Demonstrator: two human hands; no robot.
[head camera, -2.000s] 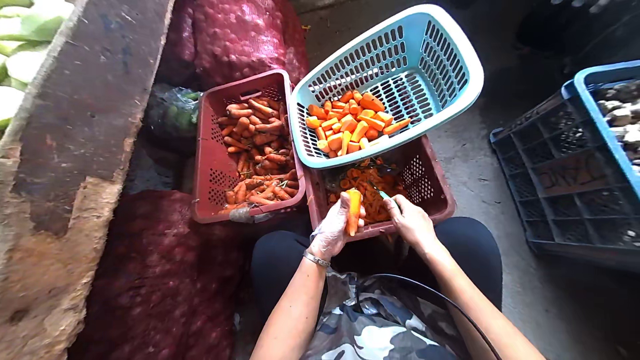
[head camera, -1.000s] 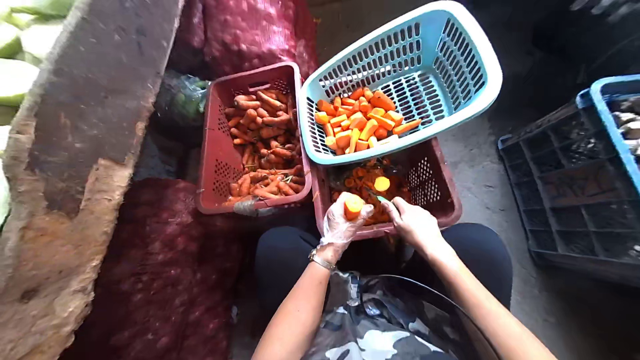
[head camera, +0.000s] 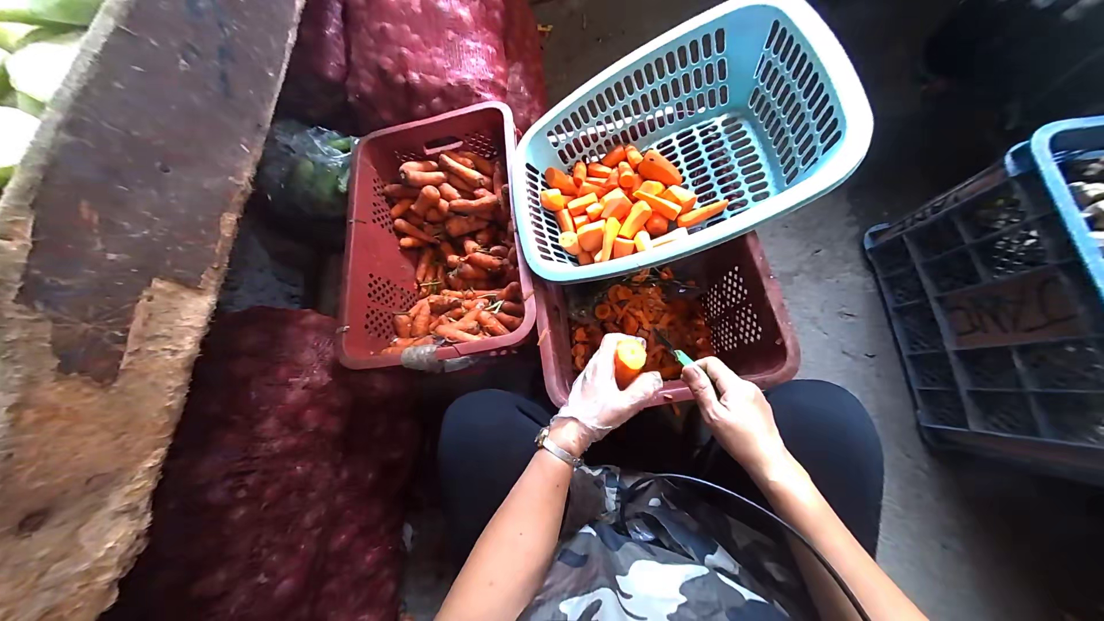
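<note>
My left hand, in a clear plastic glove, grips a carrot whose cut orange end faces up. My right hand is bare and closed on a small knife with a green handle, its dark blade pointing up and left, a little right of the carrot. Both hands are over the near rim of a red plastic crate that holds carrot scraps. Resting over its far part, a light blue basket holds peeled, cut carrots. To the left, another red crate holds unpeeled carrots.
Red mesh sacks lie at the left and behind the crates. A worn wooden board runs along the left edge, with pale green vegetables beyond it. Dark crates and a blue-rimmed one stand at the right.
Two seconds ago the carrot in my left hand was long and upright; now its cut end faces up. A round orange piece seen by the blade one second ago is gone from there.
</note>
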